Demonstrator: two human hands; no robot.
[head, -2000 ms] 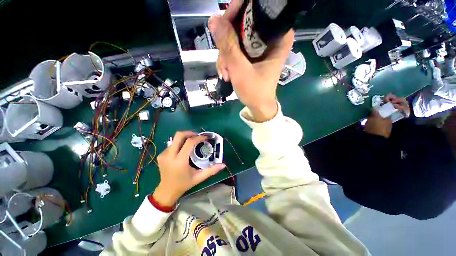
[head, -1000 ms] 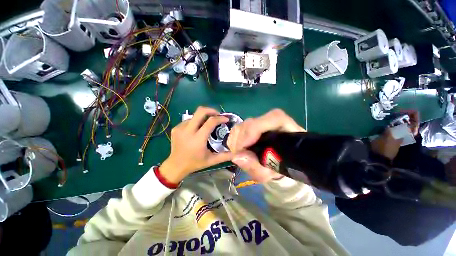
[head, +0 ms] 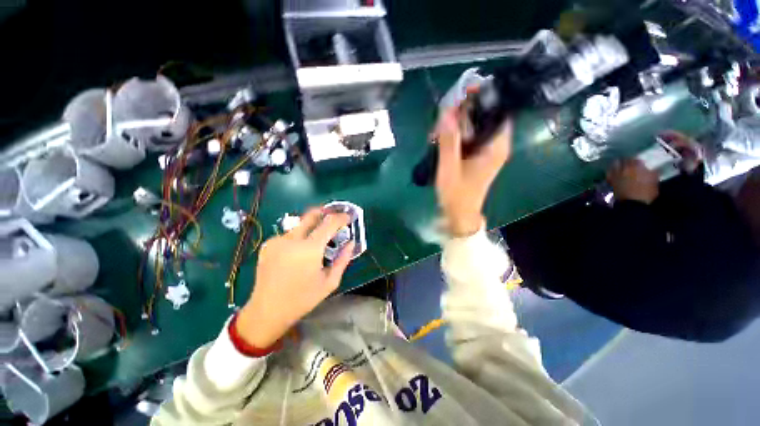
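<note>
My left hand (head: 296,270) holds a white housing (head: 357,230) upright near the bench's front edge, fingers over its mouth. A small round part inside is partly hidden by my fingers. My right hand (head: 473,162) grips the black electric screwdriver (head: 533,83), raised to the right of the screw feeder (head: 350,76) and apart from the housing. The driver is blurred and its tip points down and left. Thin leads from the housing lie on the green bench (head: 400,208).
White housing shells (head: 57,266) stand at the left. A tangle of wired motors (head: 196,187) lies between them and the feeder. One loose motor (head: 177,294) lies near the front. At right, a person in dark clothing (head: 658,250) handles a white part.
My right hand and the screwdriver have moved from over the housing up and right, away from it. My left hand still holds the housing. The camera view has shifted.
</note>
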